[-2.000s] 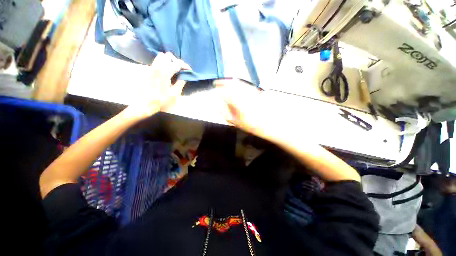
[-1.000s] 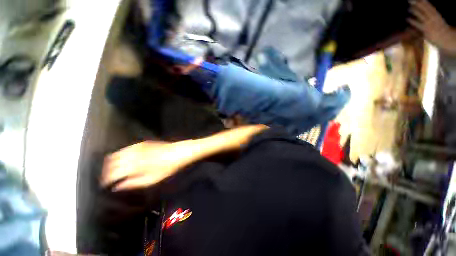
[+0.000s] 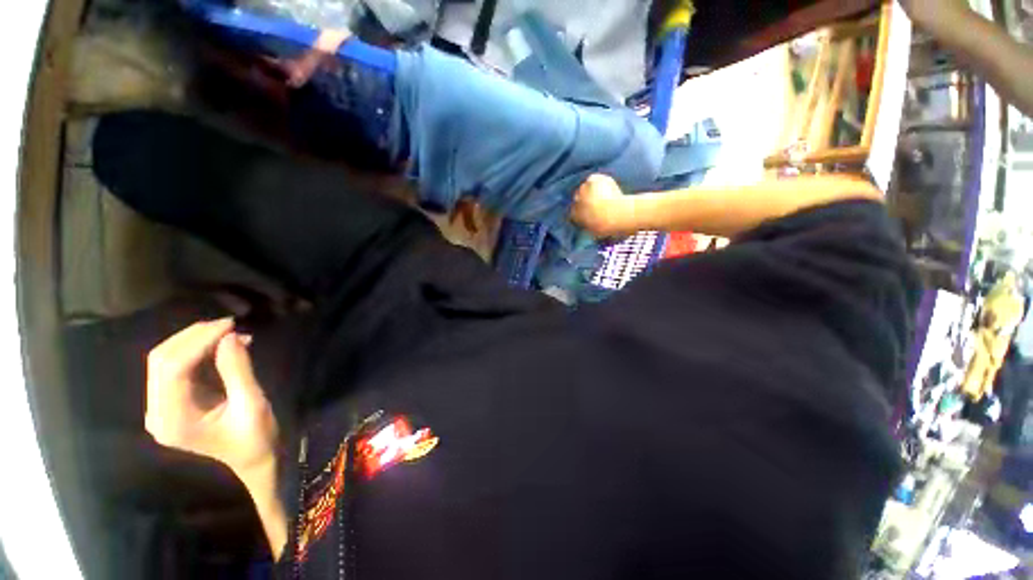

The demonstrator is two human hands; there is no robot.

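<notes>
The blue garment [image 3: 498, 130] hangs in a bulky fold over the blue rim of a plastic basket [image 3: 668, 79], upper middle. My right hand [image 3: 600, 206] is closed on the lower edge of the garment; the fingertips are hidden in the cloth. My left hand [image 3: 210, 391] is at the lower left, over dark shadow beside my black top. It is empty, with the fingers curled and the thumb a little apart from them.
Light grey cloth [image 3: 606, 51] with dark strips lies in the basket behind the garment. A white table edge [image 3: 28, 340] runs down the far left. Another person's arm [image 3: 985, 45] reaches in at the top right. A wooden frame [image 3: 867, 91] stands beyond the basket.
The view has turned right from the sewing table to the basket. My left hand has let go of the cloth on the table; my right hand now grips the garment at the basket.
</notes>
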